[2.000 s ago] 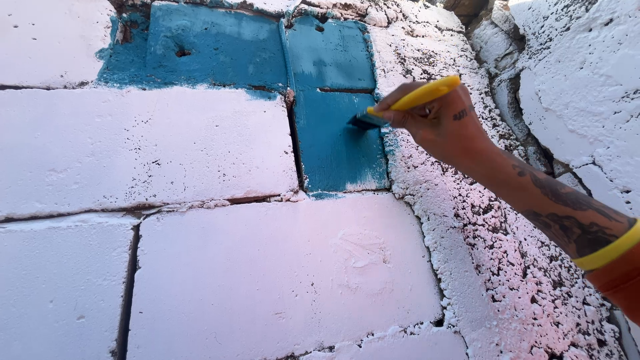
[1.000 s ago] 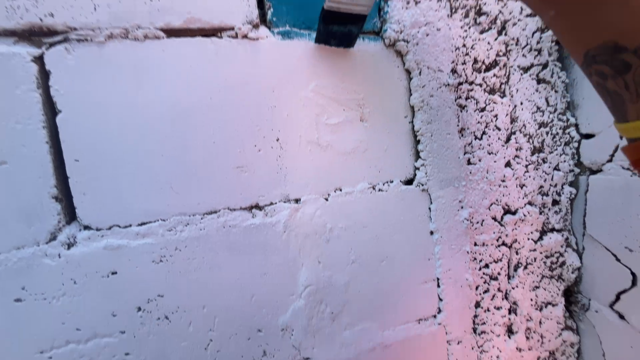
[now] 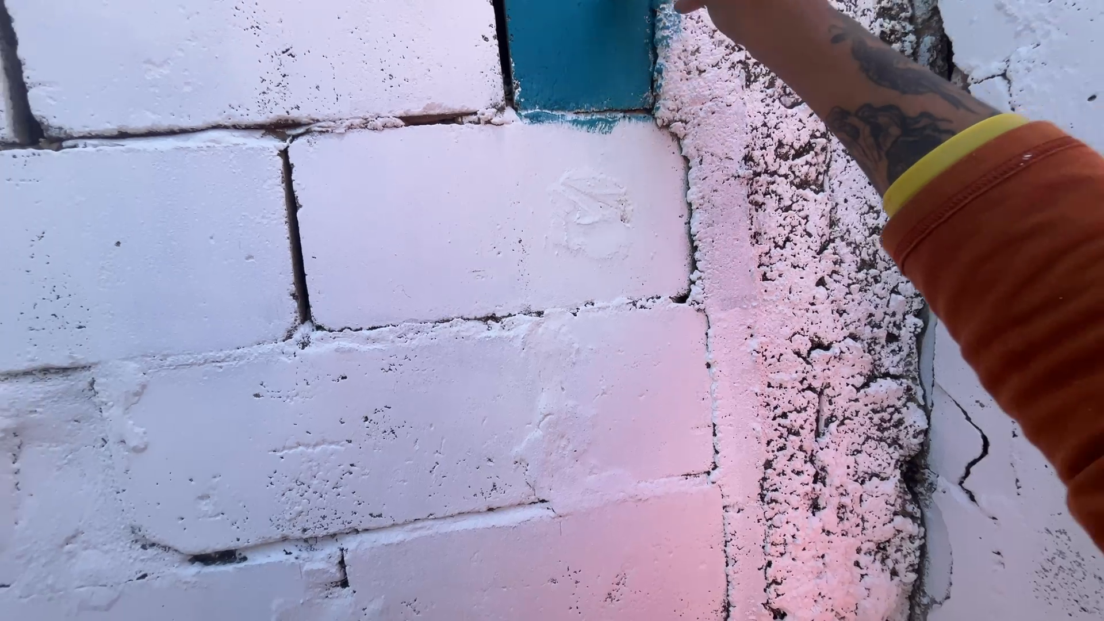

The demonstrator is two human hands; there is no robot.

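Note:
My right hand (image 3: 720, 10) shows only in part at the top edge, beside the upper right of a teal-painted block (image 3: 580, 56). Its fingers and whatever they hold are cut off by the frame. The forearm bears dark tattoos and comes out of an orange sleeve (image 3: 1009, 233) with a yellow cuff. Under the teal block lies a white-painted block (image 3: 492, 224), with a thin smear of teal along its top edge. My left hand is out of view.
More white-painted blocks (image 3: 147, 250) with dark, open joints fill the wall on the left and below. A rough, pitted mortar strip (image 3: 819, 414) runs down the right side. Beyond it is a cracked white wall surface (image 3: 992, 517).
The view has shifted downward since two seconds ago, when my right hand held a yellow-handled paintbrush on the teal block. The brush seen one second ago at the block's lower edge is now out of sight.

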